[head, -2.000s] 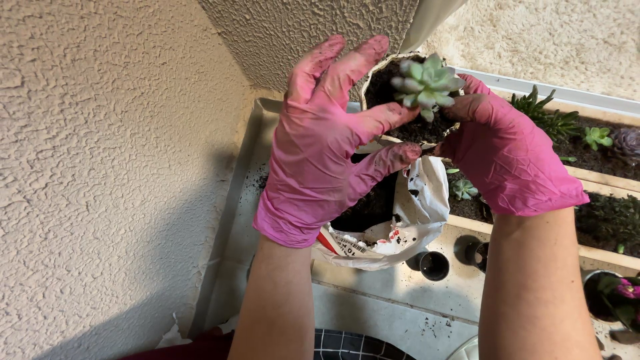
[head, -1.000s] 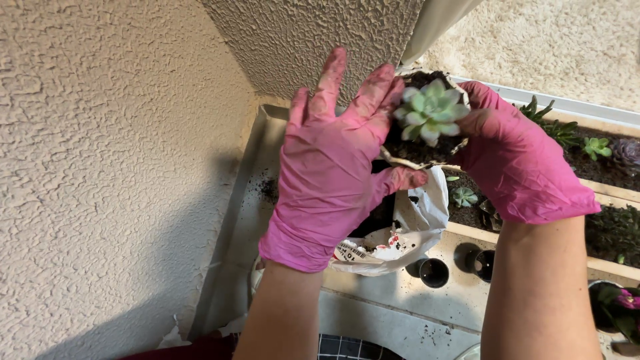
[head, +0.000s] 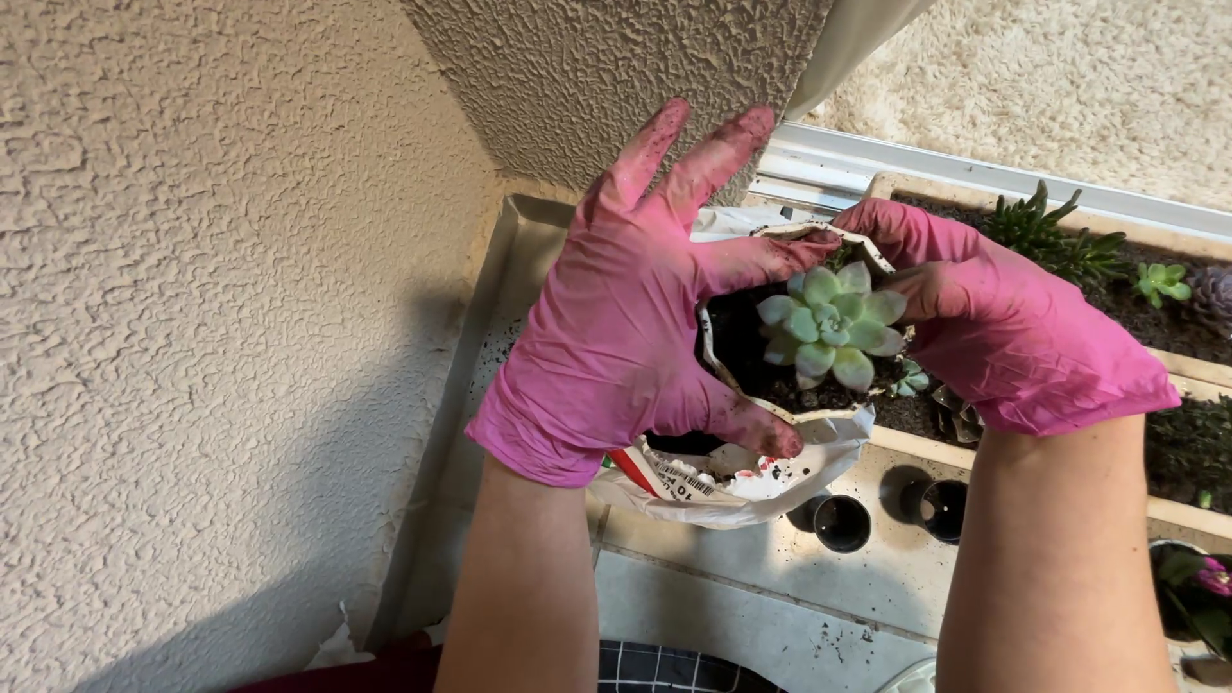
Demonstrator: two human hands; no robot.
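A pale green rosette succulent [head: 832, 325] stands in dark soil inside a white pot with a wavy rim [head: 708, 337]. My left hand [head: 635, 318], in a soil-stained pink glove, lies along the pot's left side, its thumb by the near rim, one finger reaching over the far soil, other fingers spread. My right hand [head: 1011, 318], gloved too, grips the pot's right rim, thumb near the leaves. Beneath the pot sits an open white plastic bag [head: 741, 505] with dark soil inside. The pot's underside is hidden.
Long cream planters [head: 929, 445] with small succulents [head: 1054, 236] run along the door track at right. Small black pots [head: 842, 524] stand on the tiled floor [head: 760, 587]. A potted plant with pink flowers [head: 1215, 576] is at far right. A textured wall [head: 241, 289] rises at left.
The pot has come lower in view, over the bag. A finger of my left hand now reaches over the soil beyond the succulent.
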